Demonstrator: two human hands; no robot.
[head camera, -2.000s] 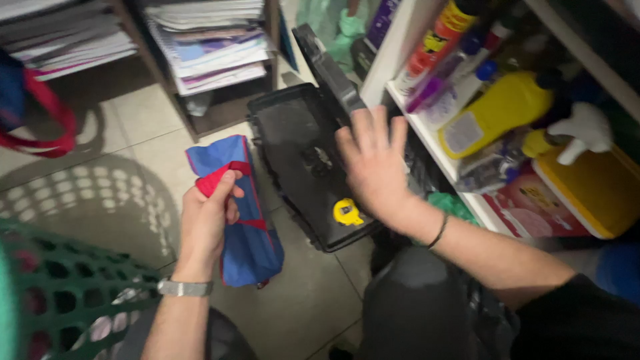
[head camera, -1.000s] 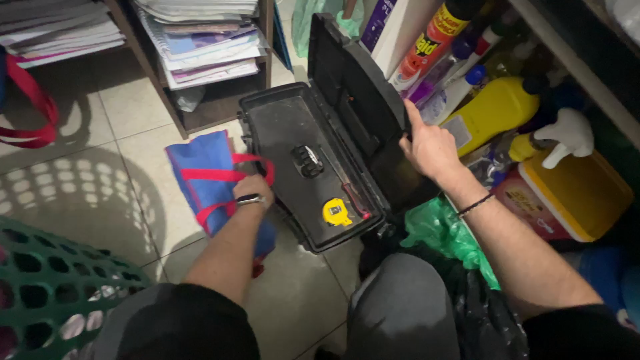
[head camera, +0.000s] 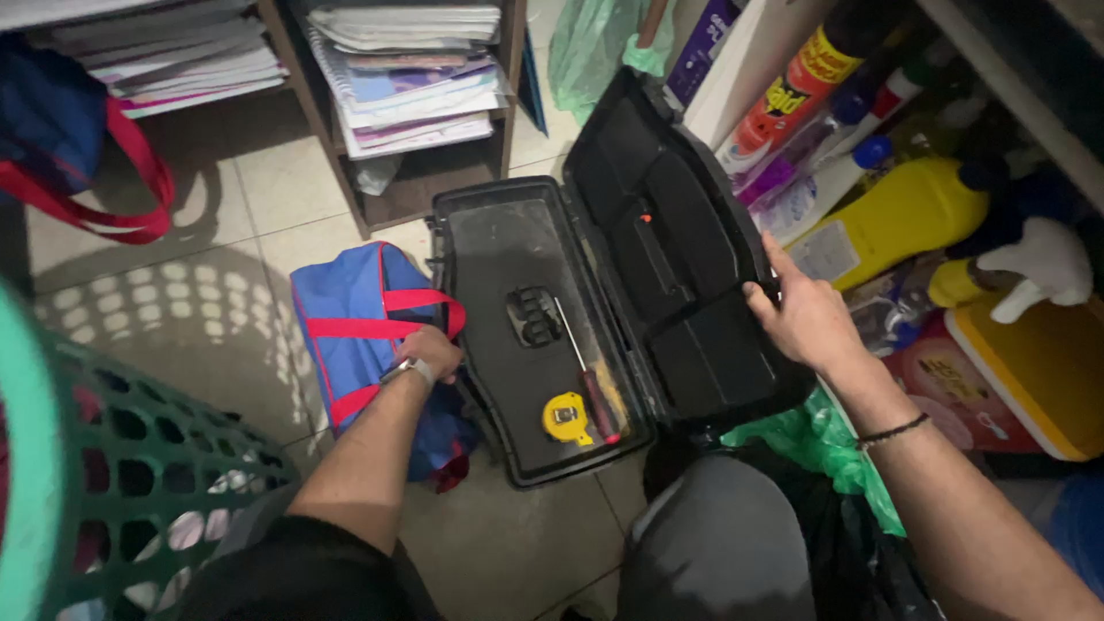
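Observation:
A black plastic toolbox (head camera: 500, 224) stands open on the tiled floor. Inside its base are a yellow tape measure (head camera: 565, 417), a screwdriver (head camera: 597, 397) with a dark red handle, and a small black plastic holder (head camera: 534, 317). My right hand (head camera: 798, 310) touches the outer edge of the raised lid (head camera: 690, 259), thumb and forefinger apart at the rim. Left of the box lies a blue fabric bag (head camera: 345, 293) with red straps. My left hand (head camera: 431, 352) rests at the bag's strap beside the toolbox; its fingers are mostly hidden, so its grip is unclear.
A green laundry basket (head camera: 52, 414) stands at the left. Shelves with stacked papers (head camera: 414, 78) are behind. At the right, a shelf holds a spray can (head camera: 789, 95), a yellow bottle (head camera: 897, 224) and a tub (head camera: 1035, 379). Green and black plastic bags lie near my knee.
My right hand, earlier over the toolbox base, has moved right to the lid's edge. The lid leans further outward. My left hand, earlier gripping the red strap, sits lower against the bag.

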